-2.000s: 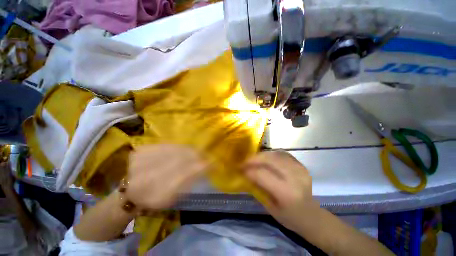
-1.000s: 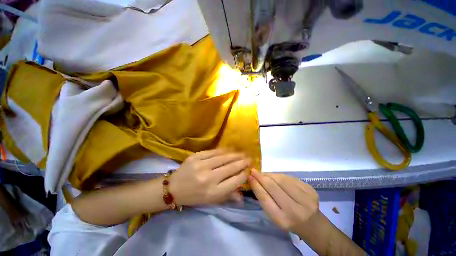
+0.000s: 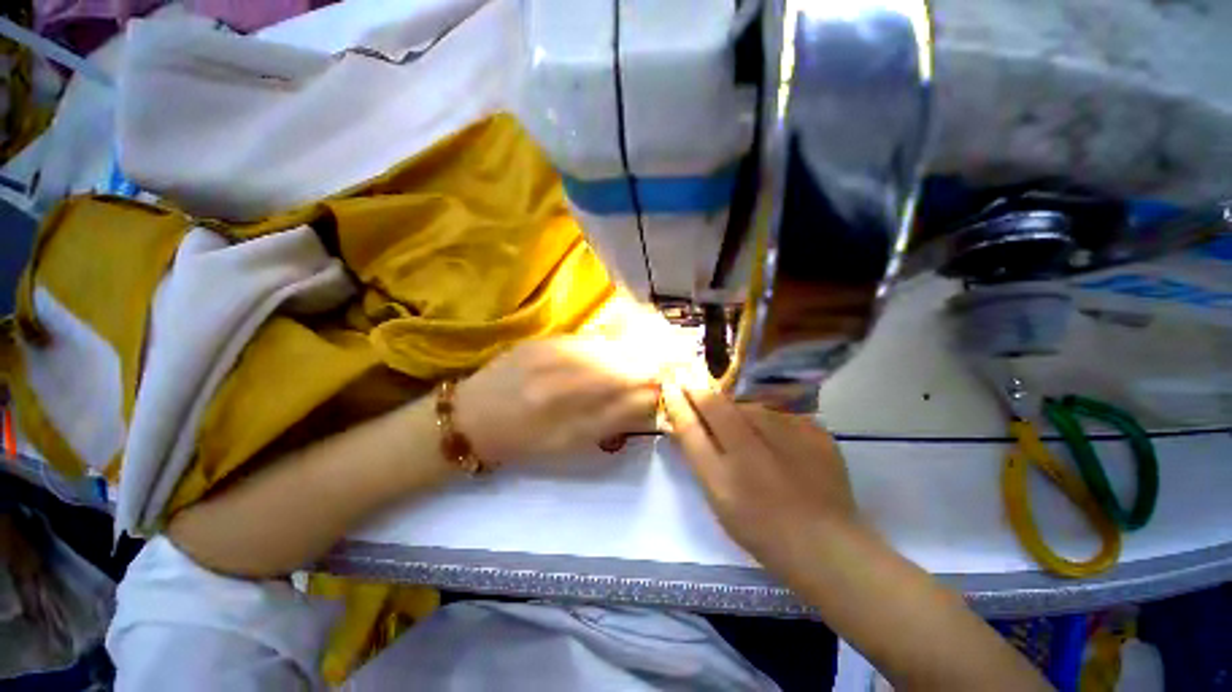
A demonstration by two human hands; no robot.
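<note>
The mustard fabric [image 3: 459,230] lies in folds left of the needle area, with white fabric [image 3: 237,304] among its folds. My left hand [image 3: 561,399], slightly blurred, with a beaded bracelet at the wrist, rests at the fabric's right end near the needle. My right hand [image 3: 763,466] is beside it, its fingertips together in the bright light at the foot. The edge under the fingertips of both hands is lost in glare. The sewing machine head [image 3: 649,149] stands above; its shiny curved chrome guard [image 3: 844,176] looms large. Needle and presser foot cannot be made out.
Scissors [image 3: 1061,500] with yellow and green handles lie at right, their blades partly hidden behind the machine's round knob [image 3: 1013,277]. White fabric [image 3: 324,108] lies at the back left, with pink cloth [image 3: 230,11] behind. The ruler-marked table edge [image 3: 541,575] runs along the front.
Both hands have moved from the table's front edge up to the needle area, with the fabric end between them. The machine head appears larger and nearer in view.
</note>
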